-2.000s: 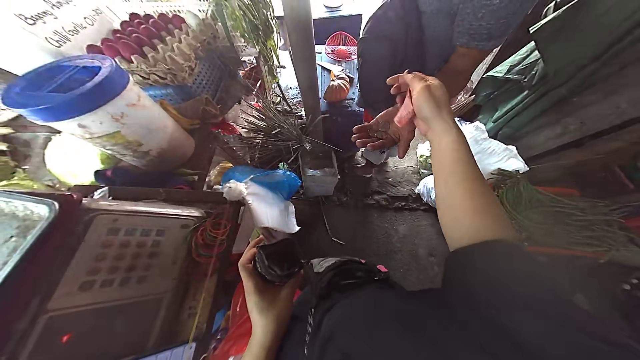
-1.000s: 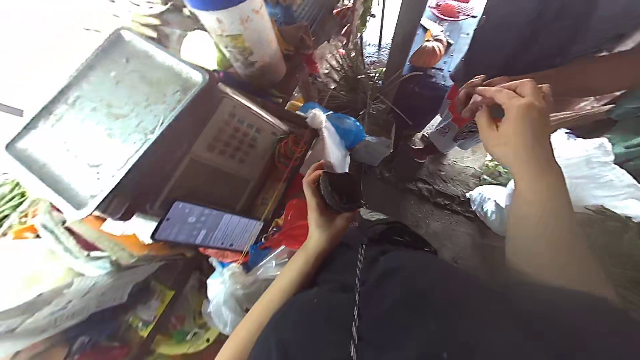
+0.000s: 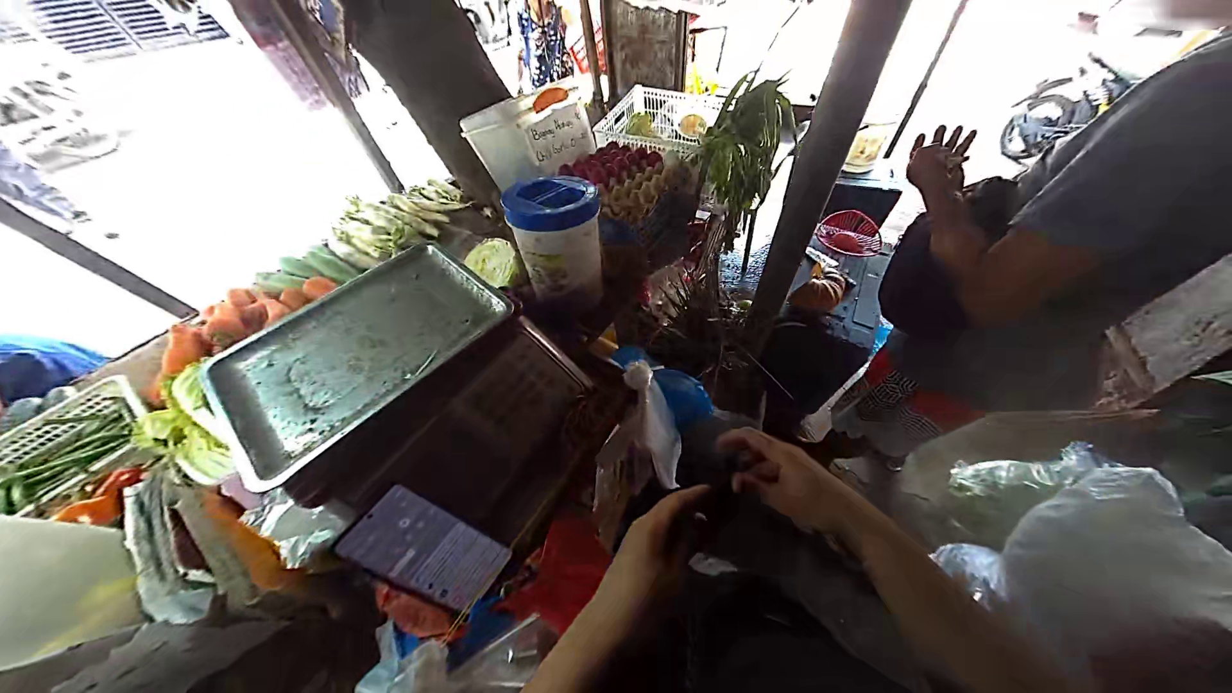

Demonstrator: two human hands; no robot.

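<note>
My left hand (image 3: 664,529) is low in the middle of the view, its fingers curled around or beside something dark that blends into the shadow. My right hand (image 3: 784,476) reaches in close from the right, fingers bent over the same dark spot; whether it touches anything is unclear. Just behind both hands hangs a knotted white plastic bag (image 3: 656,423), with a blue plastic bag (image 3: 685,397) beside it. A smartphone (image 3: 423,547) with a lit screen lies to the left of my left hand, below a scale's metal tray (image 3: 356,361).
A blue-lidded plastic container (image 3: 553,241), trays of eggs (image 3: 626,178), carrots (image 3: 231,322) and a lettuce (image 3: 188,423) stand beyond the scale. A post (image 3: 828,154) rises ahead. Another person (image 3: 1088,221) is at the right, above clear plastic bags (image 3: 1107,539).
My right hand has moved away from the other person's hands and is now beside my left hand. The other person's hand is now raised farther back. The view has shifted upward.
</note>
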